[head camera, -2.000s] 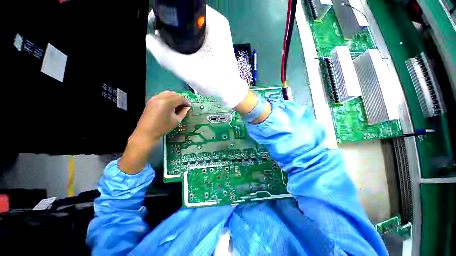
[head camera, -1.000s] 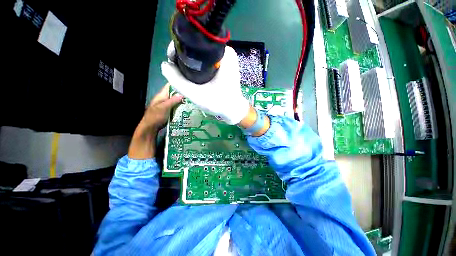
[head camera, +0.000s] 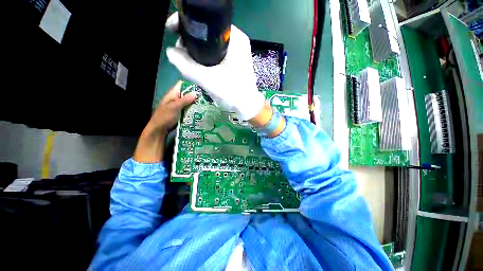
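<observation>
The green circuit board (head camera: 227, 177) lies solder side up in front of me. My left hand (head camera: 170, 110), bare, is at its upper left edge, with the thumb on top of the board; the fingers are partly hidden. My right hand (head camera: 225, 74), in a white glove, is closed round the black electric screwdriver (head camera: 204, 32) above the board's upper left part. The screwdriver's tip is hidden by the glove. The black screw tray (head camera: 266, 66) with silvery specks stands beyond the board's far edge. No single screw can be made out at the hands.
Red and black screwdriver cable (head camera: 313, 58) runs along the bench at right. Boards with finned metal heatsinks (head camera: 394, 114) stand on the line further right, and another heatsink (head camera: 439, 122) lies on the green shelf. Large black bins (head camera: 79, 79) fill the left. A blue pen (head camera: 284, 63) is beside the tray.
The left hand has moved from above the board to its upper left edge and stays there. The screwdriver shifted down and right, then back up a little. The view has also shifted slightly.
</observation>
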